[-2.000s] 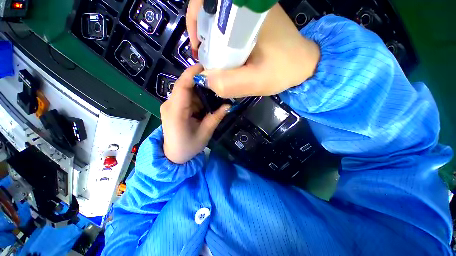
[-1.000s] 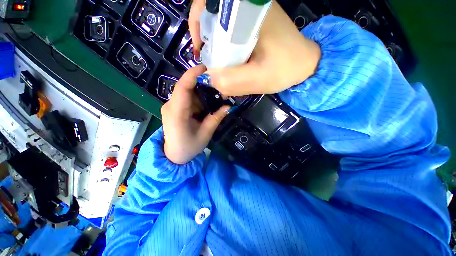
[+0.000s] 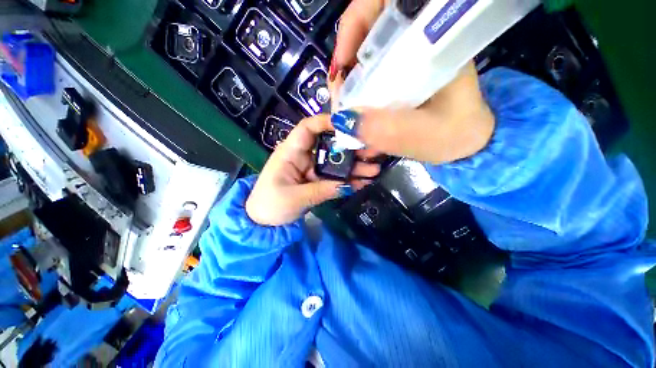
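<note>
My left hand [image 3: 291,176] grips a small squarish black housing [image 3: 334,156] between thumb and fingers, with its pale ring facing up. My right hand [image 3: 424,129] is closed around a large white translucent glue syringe [image 3: 413,65] with a dark blue label. The syringe's narrow end points down to the left, close over the housing; I cannot tell whether the tip touches it. Below both hands lies a black blister tray [image 3: 208,66] with similar housings [image 3: 260,39] in its pockets.
To the left stands a white fixture [image 3: 162,237] with a red button [image 3: 182,224] and black blocks [image 3: 119,172] with an orange part. A blue plastic bin [image 3: 32,66] is at the far left. Green worktop [image 3: 129,44] shows between fixture and tray.
The view has shifted, so everything lies further right. The syringe has tilted, its wide end now towards the upper right. The housing's ringed face has come into view in my left hand.
</note>
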